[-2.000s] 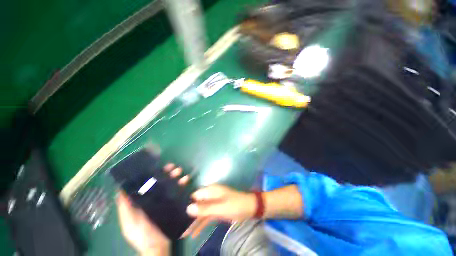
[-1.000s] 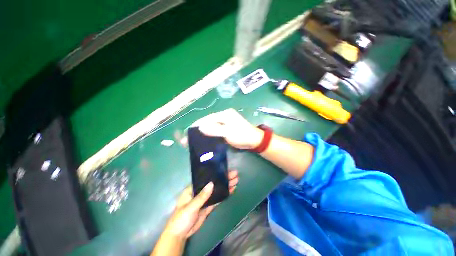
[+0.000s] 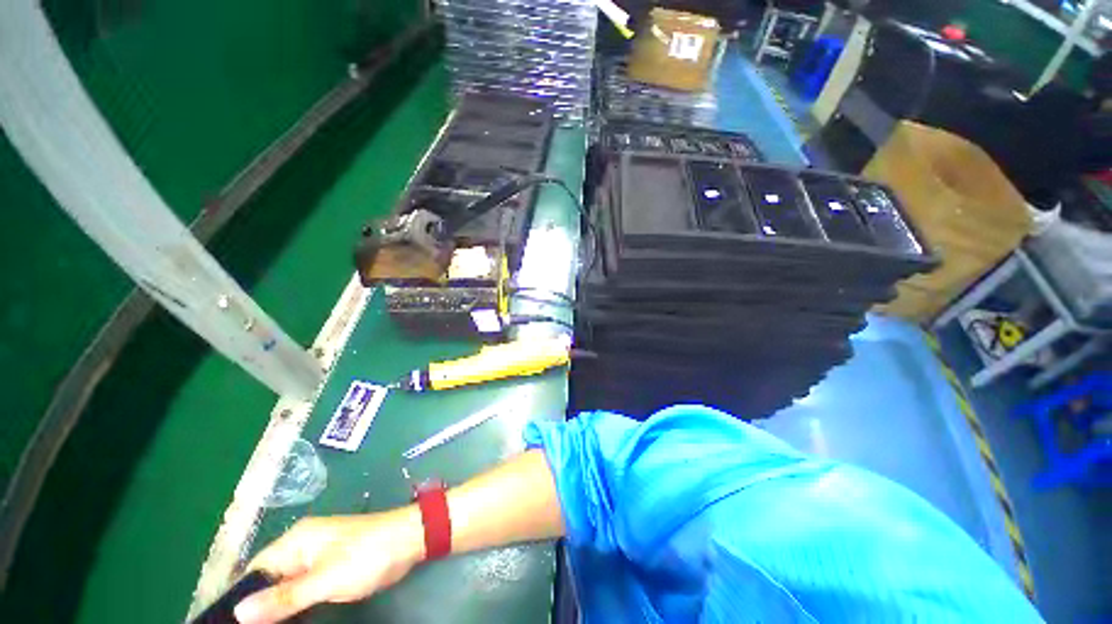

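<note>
A black phone (image 3: 232, 603) shows only in part at the bottom left edge of the view. My right hand (image 3: 327, 563), with a red band on the wrist, has its fingers on the phone's upper end and holds it there. My left hand is out of the picture. On the green bench (image 3: 482, 469) beyond my right hand lie thin silver tweezers (image 3: 454, 432), a yellow electric screwdriver (image 3: 494, 365) with a dark tip pointing left, a white card with a dark centre (image 3: 354, 416) and a clear plastic cup (image 3: 296, 473).
A tall stack of black trays (image 3: 732, 305) stands right of the bench, phones in the top one. A dark box with yellow parts (image 3: 445, 305) sits behind the screwdriver. A pale post (image 3: 159, 232) rises at left. Clear trays (image 3: 518, 55) and a cardboard box (image 3: 673, 49) are at the far end.
The view has swung right and up, towards the tray stack. The phone has shifted to the bottom left edge, and my left hand has gone out of the picture.
</note>
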